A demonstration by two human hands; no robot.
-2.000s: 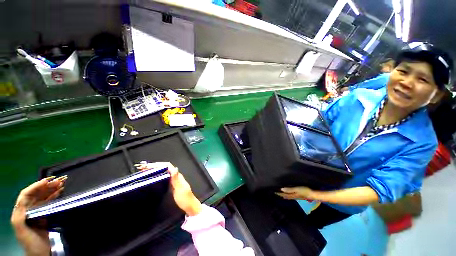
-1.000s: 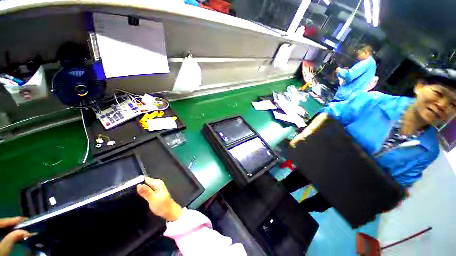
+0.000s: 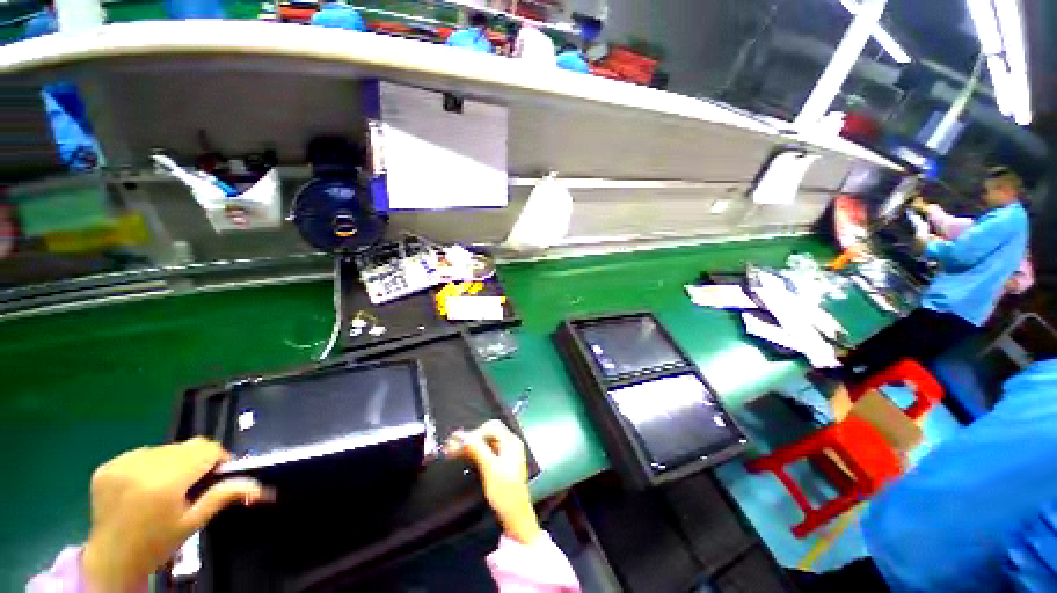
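A tablet (image 3: 330, 405) lies screen up in the left part of the foam-lined tray (image 3: 487, 405), with a small white mark on its screen. In front of it, a dark slab (image 3: 325, 492), apparently one or more tablets, stands tilted with its bright long edge up. My left hand (image 3: 157, 504) grips the slab's left end, fingers behind and blurred thumb in front. My right hand (image 3: 498, 463) is just beyond its right end, fingertips close together by a small shiny patch; whether they pinch anything is unclear. The tray's lower part is hidden by the slab.
A two-compartment tray with two tablets (image 3: 632, 348) lies to the right, above lower black trays (image 3: 684, 533). An accessory tray (image 3: 400, 330) is behind. White sheets (image 3: 788, 319) lie farther right. A red stool (image 3: 846, 452) and a blue-sleeved person (image 3: 974, 475) are at right.
My right hand has come off the slab's right end. My left hand has moved farther onto its left end. The neighbouring worker carrying a black tray has moved mostly out at right; a red stool shows.
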